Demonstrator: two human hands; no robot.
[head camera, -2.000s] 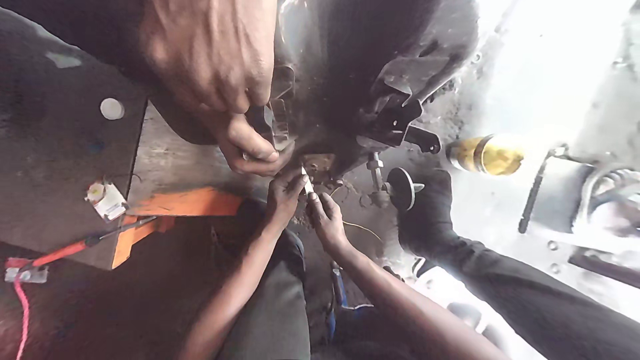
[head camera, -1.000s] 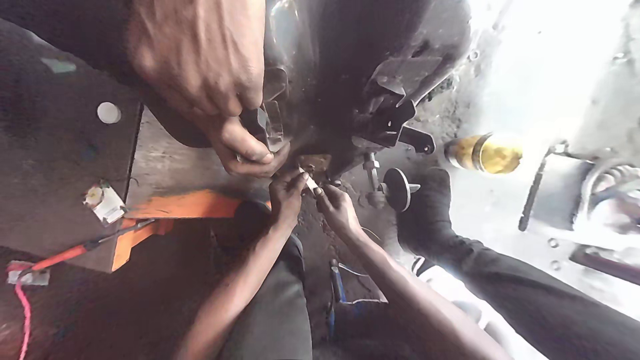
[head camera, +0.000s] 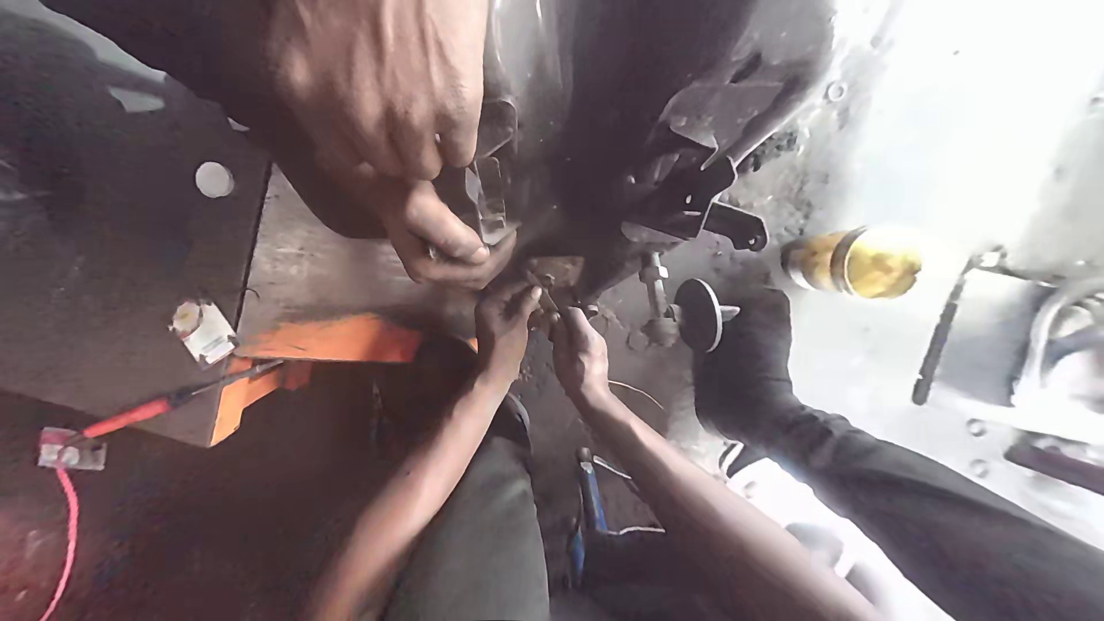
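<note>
My left hand (head camera: 503, 326) and my right hand (head camera: 580, 352) are close together at the centre, fingers bent in. Their fingertips are at a small brownish metal plate (head camera: 559, 270) under a large dark metal body (head camera: 604, 112). A thin dark piece shows between the fingertips; what each hand grips is too small to tell. A thin wire (head camera: 636, 392) runs beside my right wrist. To the right of the plate stands a threaded bolt (head camera: 655, 276) with a round disc (head camera: 699, 315) near its lower end. Another person's hands (head camera: 379, 103) press at the body's edge, upper left.
On the left are a dark board (head camera: 121, 285), an orange metal edge (head camera: 336, 338), a red-handled tool (head camera: 129, 416) and a pink cord (head camera: 69, 535). A yellow bottle-like container (head camera: 871, 261) lies right. Blue-handled pliers (head camera: 593, 500) lie below. A dark-clad leg and foot (head camera: 746, 362) extend right.
The small white thing between my fingertips in the earlier frames no longer shows. My hands remain by the metal plate. The other person's hands have stayed at the body's edge.
</note>
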